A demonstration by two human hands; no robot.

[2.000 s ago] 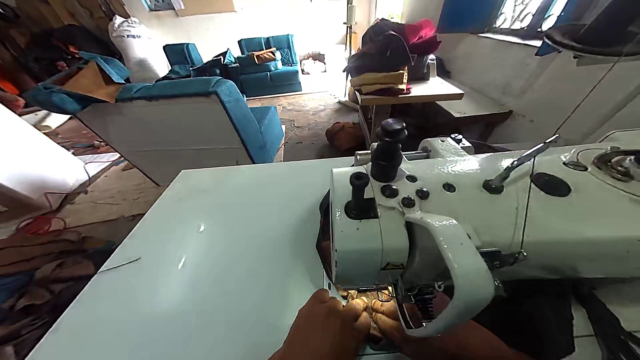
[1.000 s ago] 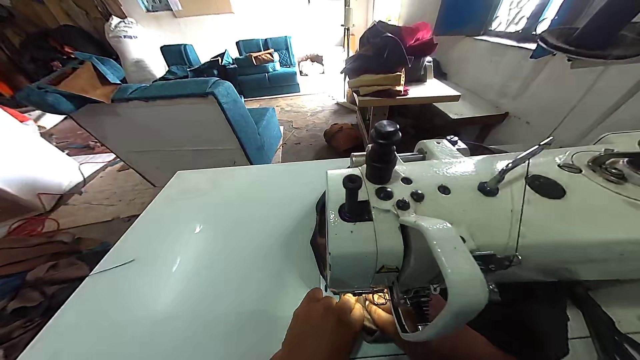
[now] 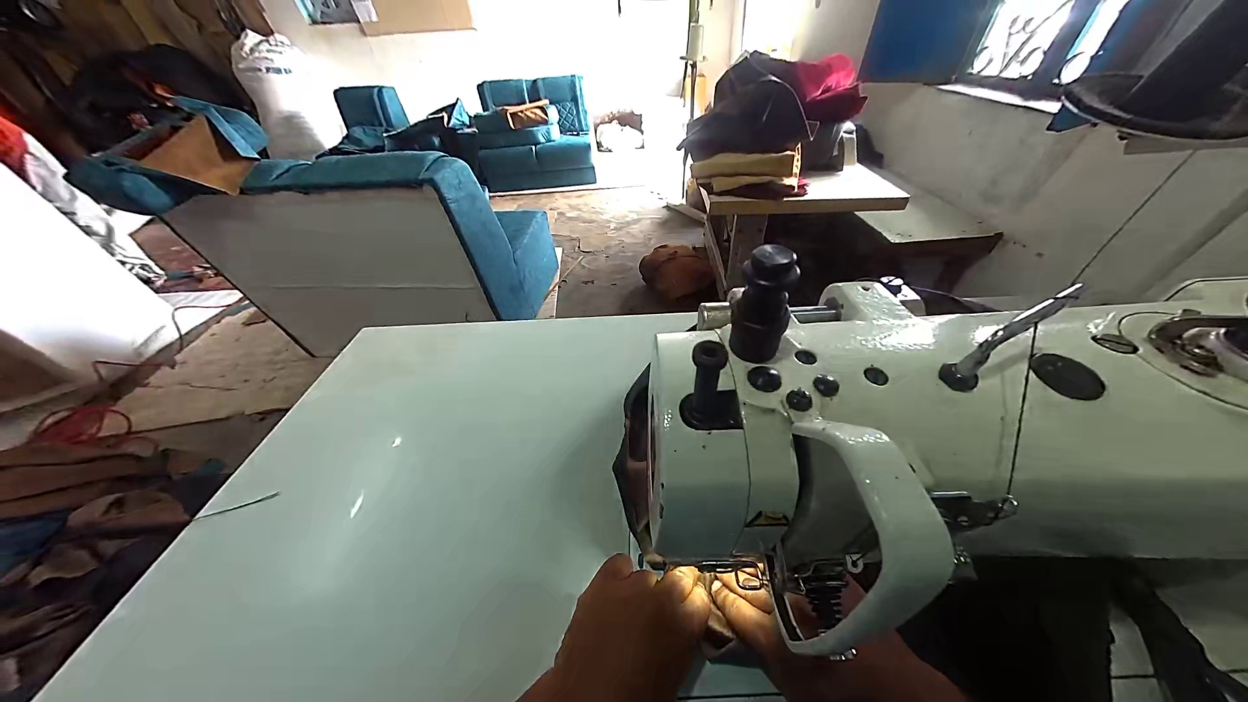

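A pale green industrial sewing machine (image 3: 916, 409) spans the right side, its lamp lighting the needle area. Close in front of the presser foot, my left hand (image 3: 639, 619) pinches a small piece of brown material (image 3: 720, 624) with its fingertips. My right hand (image 3: 756, 609) grips the same piece from the right, partly hidden behind the machine's curved guard (image 3: 902, 526). The two hands' fingertips nearly meet. Dark material (image 3: 636, 458) shows behind the machine head, and more dark fabric (image 3: 1024, 624) lies under the arm at right.
The white tabletop (image 3: 439, 468) extends left, with a loose thread (image 3: 237, 506) at its edge. Fabric scraps (image 3: 88, 526) lie at the lower left. A teal sofa (image 3: 468, 234) stands beyond the table, and a wooden table (image 3: 858, 190) holds piled fabric. A taut thread runs above the machine.
Both hands remain close to the presser foot, with their fingers slightly shifted around the brown material. Nothing else has plainly changed.
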